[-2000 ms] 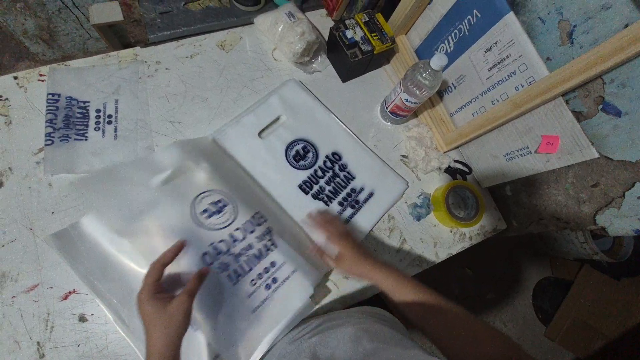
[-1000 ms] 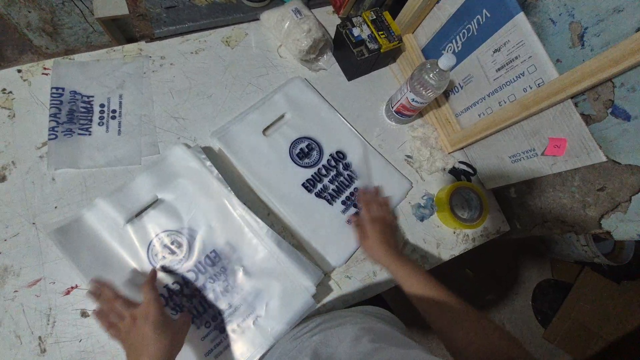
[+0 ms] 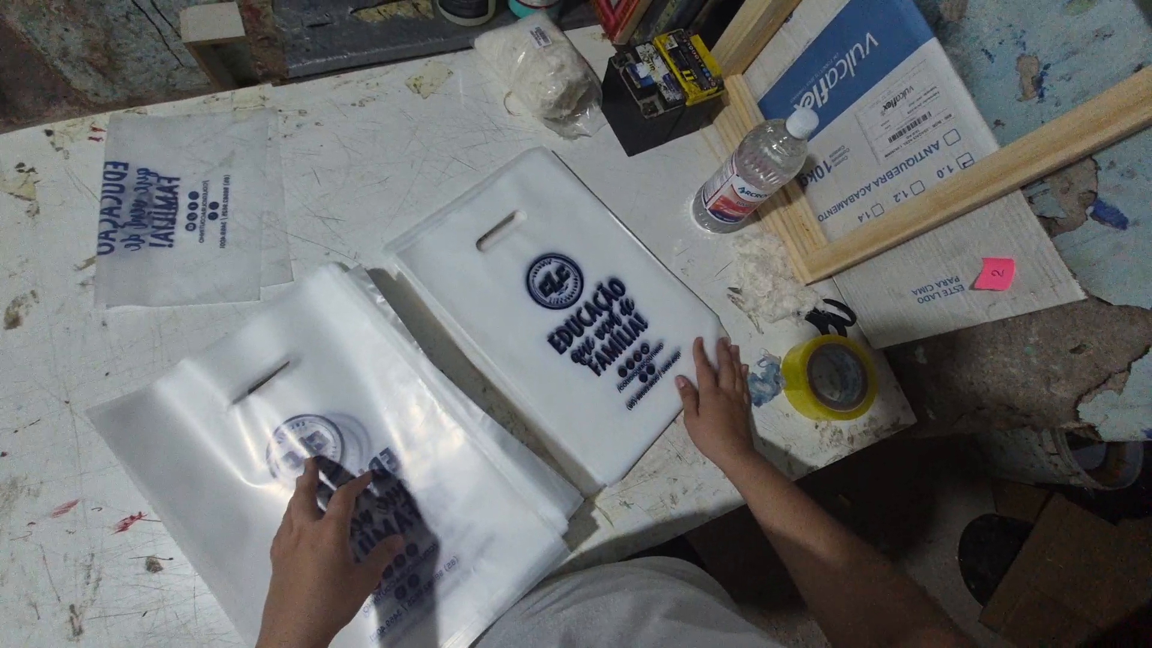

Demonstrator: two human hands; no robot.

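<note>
A stack of printed white plastic bags (image 3: pixel 486 315) with die-cut handles lies at the centre of the table. My right hand (image 3: pixel 717 400) rests at its lower right edge, fingers slightly spread, gripping nothing. To the left, a looser pile of translucent printed plastic bags (image 3: pixel 207 405) lies askew, its edges fanned on the right side. My left hand (image 3: pixel 328 540) is over this pile's print with fingers apart; whether the fingertips touch the film is hard to tell. Printed clear plastic sheets (image 3: pixel 243 180) lie flat at the upper left.
Along the back right are a bag of white fibre (image 3: pixel 540 76), a black and yellow battery (image 3: pixel 661 90), a clear plastic bottle (image 3: pixel 751 171) and a wooden frame (image 3: pixel 972 171) over a cardboard box (image 3: pixel 954 135). Yellow tape (image 3: pixel 828 378) and black-handled scissors (image 3: pixel 832 317) sit near the right table edge.
The translucent bag lifted and curved between my hands two seconds ago now lies on the left pile. My right hand has moved right, to the edge of the central stack.
</note>
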